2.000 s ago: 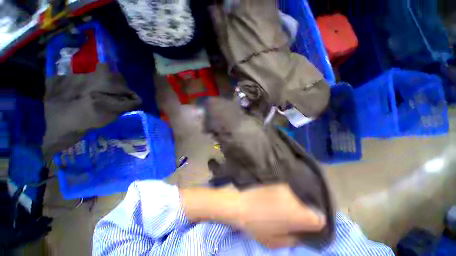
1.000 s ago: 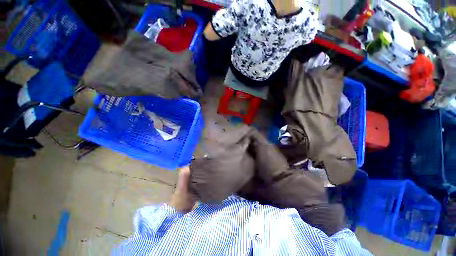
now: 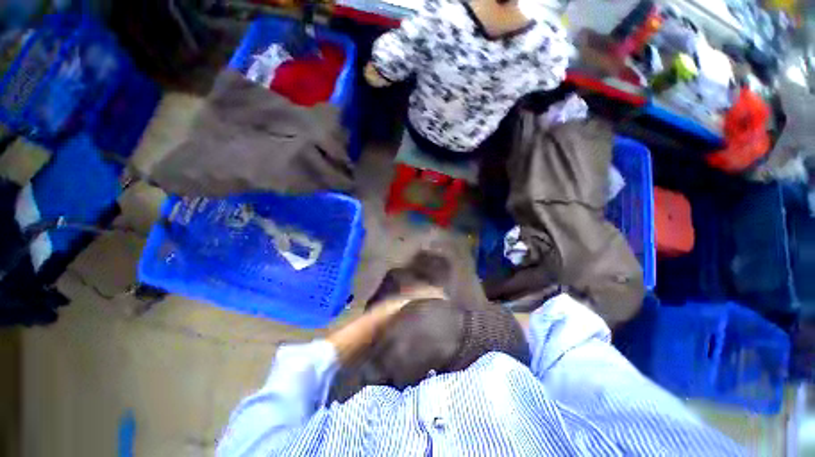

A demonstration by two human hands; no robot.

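Observation:
A brown garment (image 3: 429, 337) is bunched up in front of my striped shirt at the bottom centre, blurred. My left hand (image 3: 389, 311) reaches in from the left and lies on the bunched cloth, with its fingers partly covered by it. My right hand is hidden behind or inside the cloth; only the wrist shows beside the right cuff. More brown garments (image 3: 572, 192) hang over the rim of the supply crate (image 3: 636, 192) at the right, with white parts among them.
An open blue crate (image 3: 259, 299) with pale strips lies at the left. Behind it, brown cloth (image 3: 259, 134) drapes from a crate with red cloth (image 3: 308, 76). A person in a patterned top (image 3: 474, 71) sits on a red stool (image 3: 424, 195). Another blue crate (image 3: 715, 357) stands right.
The brown garment, spread wide across my front before, is now bunched together at the centre. My left hand has moved up and inward onto it. My right sleeve has come into fuller view.

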